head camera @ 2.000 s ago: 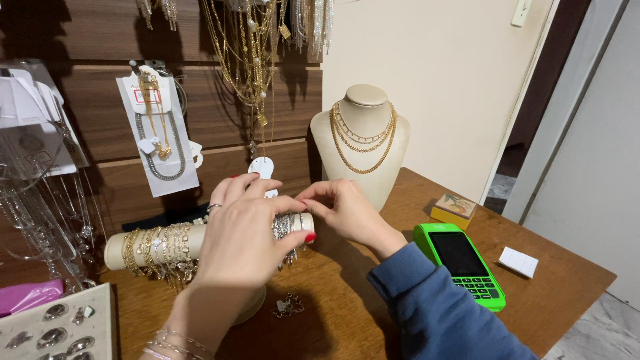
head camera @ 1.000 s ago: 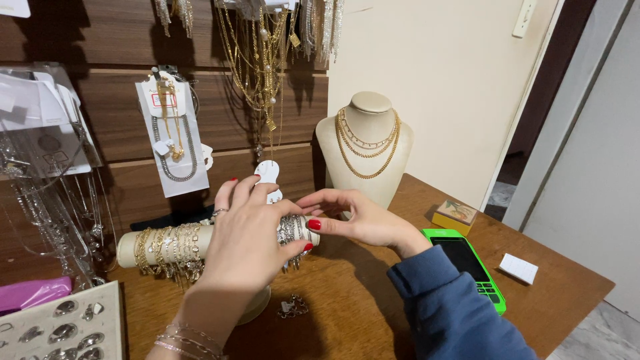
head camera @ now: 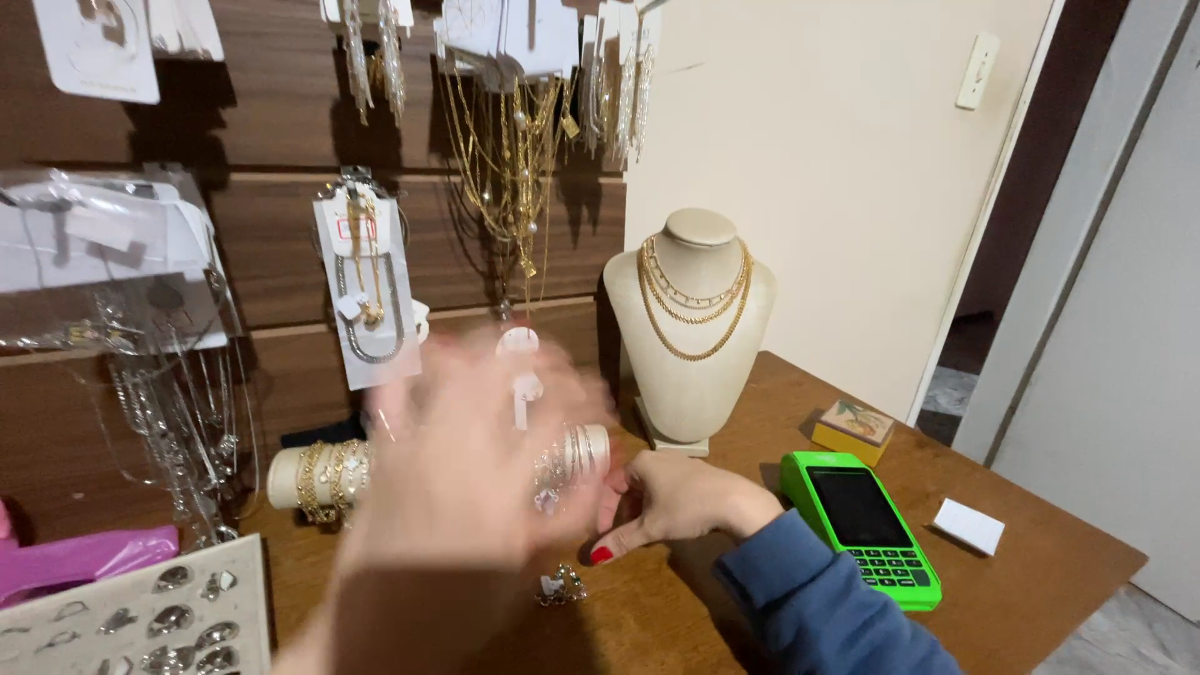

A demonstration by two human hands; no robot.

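My left hand [head camera: 478,441], blurred, is raised in front of the cream bracelet roll [head camera: 284,478] and hides its middle; whether it holds anything does not show. Gold-coloured bracelets [head camera: 323,478] circle the roll's left part, silver-coloured ones [head camera: 579,452] its right end. Beside that right end is my right hand [head camera: 656,506], low over the wooden table, thumb and fingers bent; its fingertips are partly hidden, and nothing can be made out between them. A small silver-coloured chain piece [head camera: 561,585] lies on the table below the hands.
A cream necklace bust [head camera: 698,394] with gold-coloured chains stands behind my right hand. To the right are a green card terminal [head camera: 862,525], a small yellow box [head camera: 852,431] and a white card [head camera: 969,527]. A jewellery tray [head camera: 253,600] fills the lower left; necklaces [head camera: 516,178] hang on the panelled wall.
My left hand has come away from the roll's right end, uncovering part of it. My right hand has moved lower, off the roll's end, toward the tabletop.
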